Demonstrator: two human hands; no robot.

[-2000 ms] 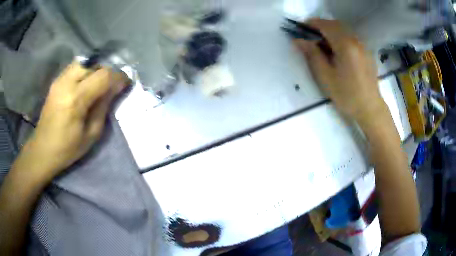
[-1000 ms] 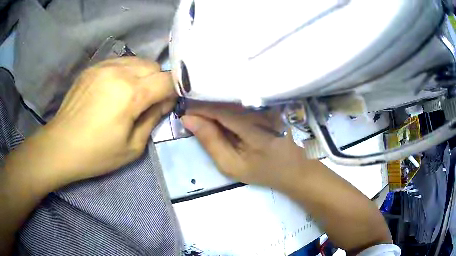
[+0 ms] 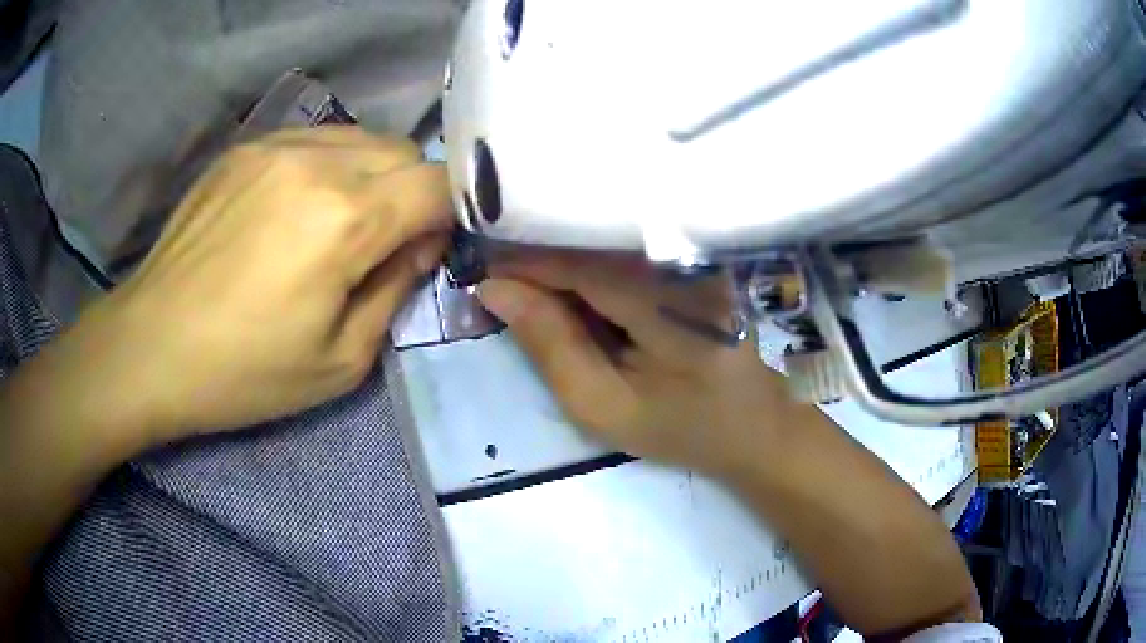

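Observation:
Grey ribbed cloth (image 3: pixel 302 515) hangs in folds at the left and below my left hand. My left hand (image 3: pixel 289 270) is bare, its fingers pinched at the cloth's upper edge beside the sewing machine head (image 3: pixel 754 119). My right hand (image 3: pixel 616 345) is bare and reaches under the head from the right, fingers curled together. The fingertips of both hands nearly meet at a small dark part (image 3: pixel 466 258); I cannot tell if it is tool or machine. A slim glint shows behind the right fingers; the black tool held earlier is mostly hidden. The needle area is hidden.
Plain grey cloth (image 3: pixel 163 113) is bunched at the upper left. The white table (image 3: pixel 566 553) has a dark seam line across it. A curved metal rod (image 3: pixel 955 408) juts out beside my right forearm. A yellow tray (image 3: pixel 1015 396) with small things stands at the right.
Since two seconds ago, the view has shifted so the machine head fills the top, and my right hand has come left, beside my left hand. Over the last second both hands have barely moved.

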